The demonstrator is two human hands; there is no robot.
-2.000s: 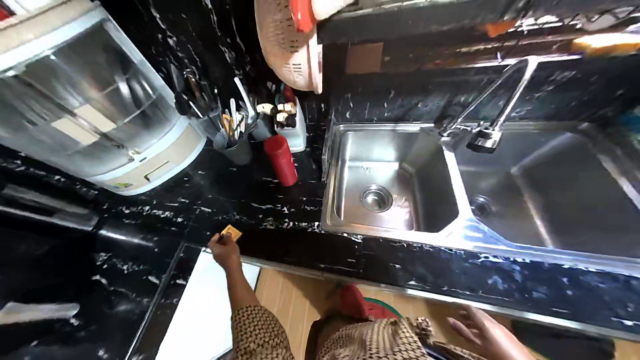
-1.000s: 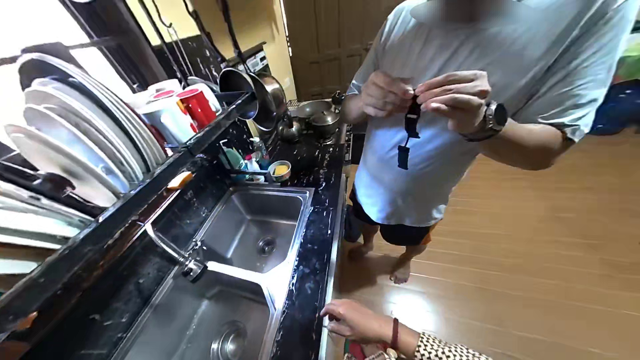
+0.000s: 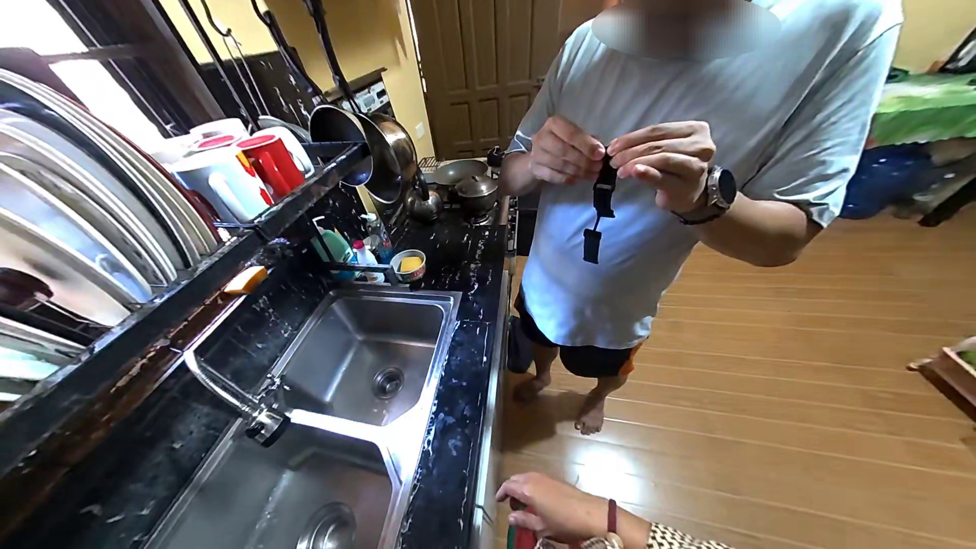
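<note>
My right hand (image 3: 560,507) is low in the view, beside the counter's front edge (image 3: 488,427). Its fingers are bent and apart, and I see nothing held in it. A dark red band is around its wrist, and a patterned sleeve (image 3: 682,538) covers the forearm. Something red and green (image 3: 522,534) shows just below the fingers, partly hidden. My left hand is out of view. Facing me, a person in a light T-shirt (image 3: 610,267) pinches a black strap (image 3: 605,187) with both hands; a small black piece (image 3: 592,245) hangs from it.
A double steel sink (image 3: 377,438) with a faucet (image 3: 263,419) is at left. Above it, a rack holds plates (image 3: 84,183) and mugs (image 3: 267,164). Bottles, a bowl with a yellow sponge (image 3: 410,264) and a stove with pots (image 3: 476,192) stand beyond. Wooden floor (image 3: 762,343) lies right.
The view has swung away from the counter front to the person. My left hand, earlier on a small orange-yellow thing at the counter, has left view. My right hand has lowered a little since one second ago.
</note>
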